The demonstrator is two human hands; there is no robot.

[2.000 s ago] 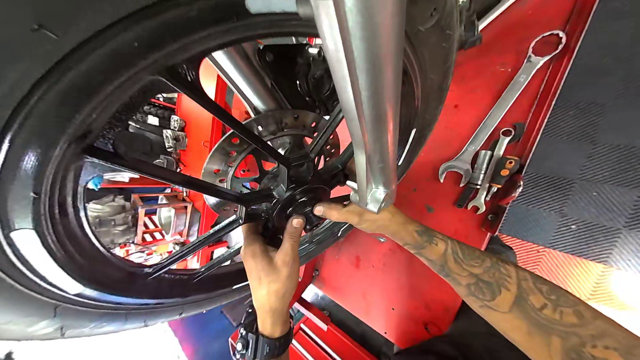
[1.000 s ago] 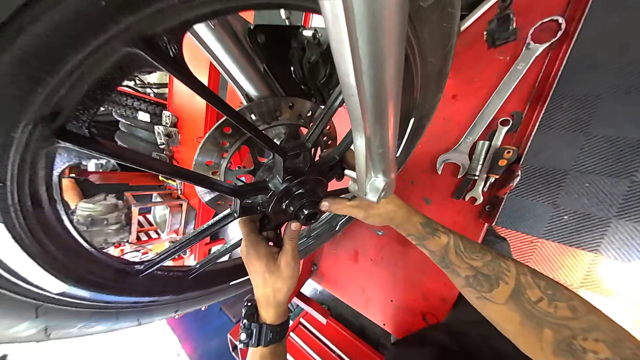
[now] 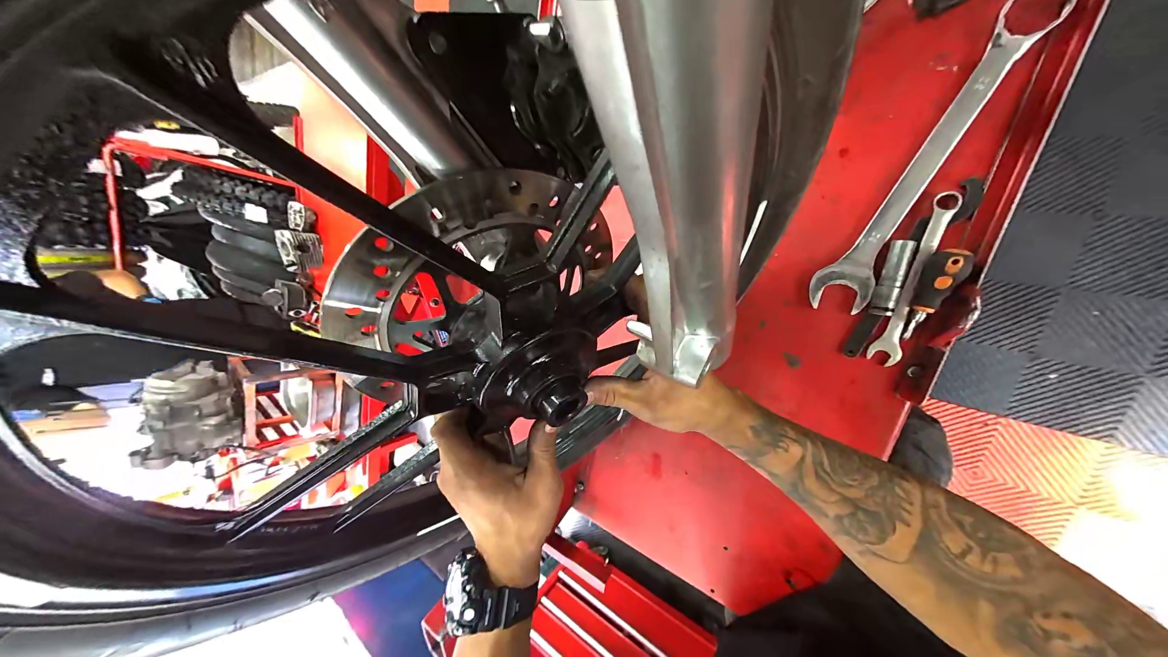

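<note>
A black spoked motorcycle wheel [image 3: 319, 351] fills the left and middle of the view. My left hand [image 3: 500, 479], with a black watch on its wrist, grips the wheel hub [image 3: 525, 370] from below, thumb by a black collar [image 3: 558, 401] at the hub's centre. From the right my right hand [image 3: 666, 401] reaches behind the silver fork leg [image 3: 680, 182], its thumb at the same collar and its other fingers mostly hidden. The fork leg's lower end [image 3: 695, 358] stands apart from the collar, to its upper right. Behind the spokes sits a drilled brake disc [image 3: 360, 297].
On the red platform [image 3: 785, 438] at right lie a large combination wrench [image 3: 931, 155], a small wrench [image 3: 926, 255], a socket [image 3: 892, 274] and an orange-black screwdriver [image 3: 940, 283]. A red tool chest [image 3: 584, 602] stands below. Engine parts [image 3: 187, 411] show through the spokes.
The wheel hub and the collar stand farther from the fork leg's lower end than two seconds ago. Both hands keep hold at the hub, the left thumb now lower on the collar.
</note>
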